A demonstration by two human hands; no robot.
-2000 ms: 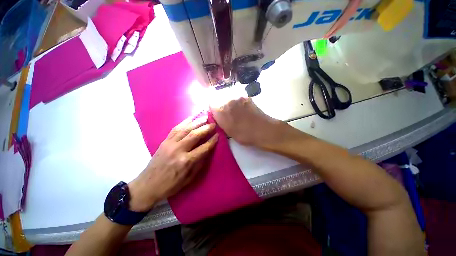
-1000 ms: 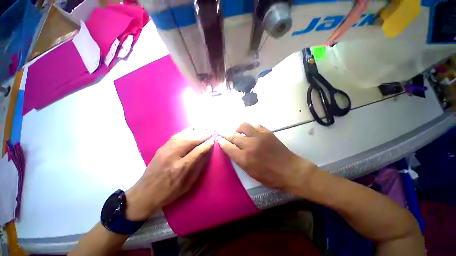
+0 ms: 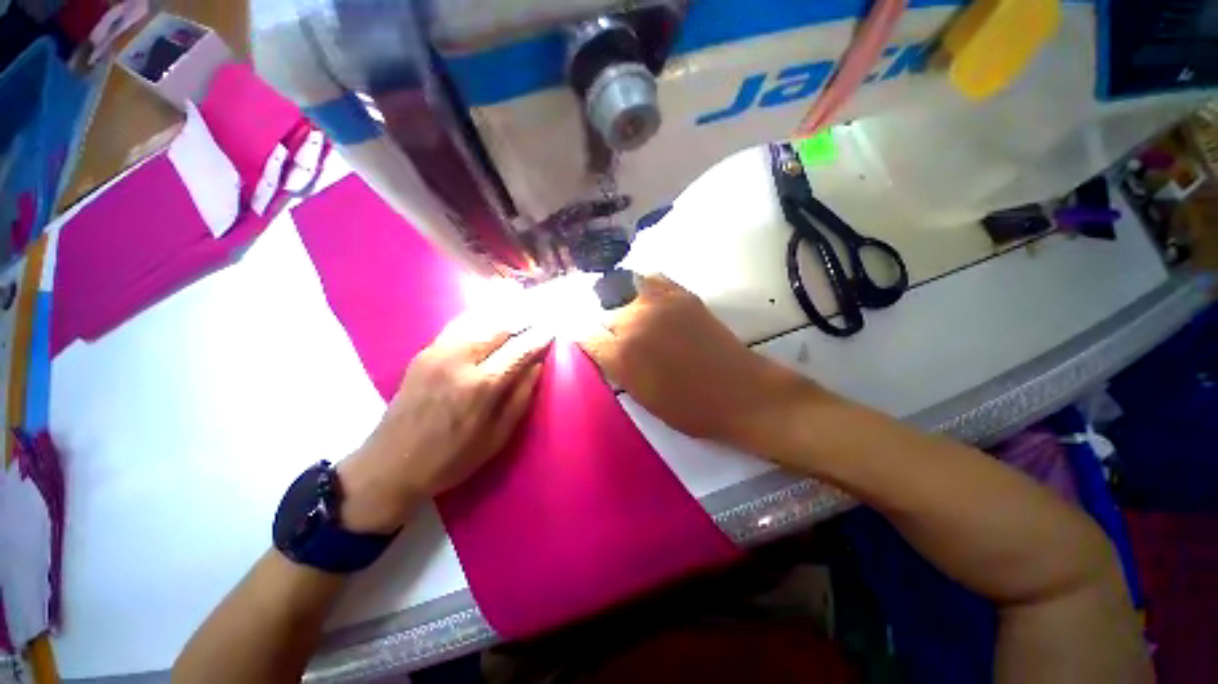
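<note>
A magenta fabric panel point(image 3: 574, 521) lies under the white sewing machine head point(image 3: 534, 147) and hangs over the table's front edge. My left hand point(image 3: 461, 401) lies flat on the panel, fingertips at the glare by the needle. My right hand point(image 3: 668, 354) is at the panel's right edge, close to the presser foot, fingers bent at the fabric. Glare hides the needle, the foot and the fingertips, so the exact grip of my right hand is not clear.
Black-handled shears point(image 3: 844, 274) lie right of the needle. Stacked magenta pieces point(image 3: 127, 247) with white strips lie upper left, near a small white box point(image 3: 180, 60). Pale pieces point(image 3: 30, 548) lie at the far left edge. A purple tool point(image 3: 1089, 217) lies far right.
My right hand has moved up and forward toward the presser foot. My left hand stays on the fabric. The view has shifted, with the machine head now further left and larger.
</note>
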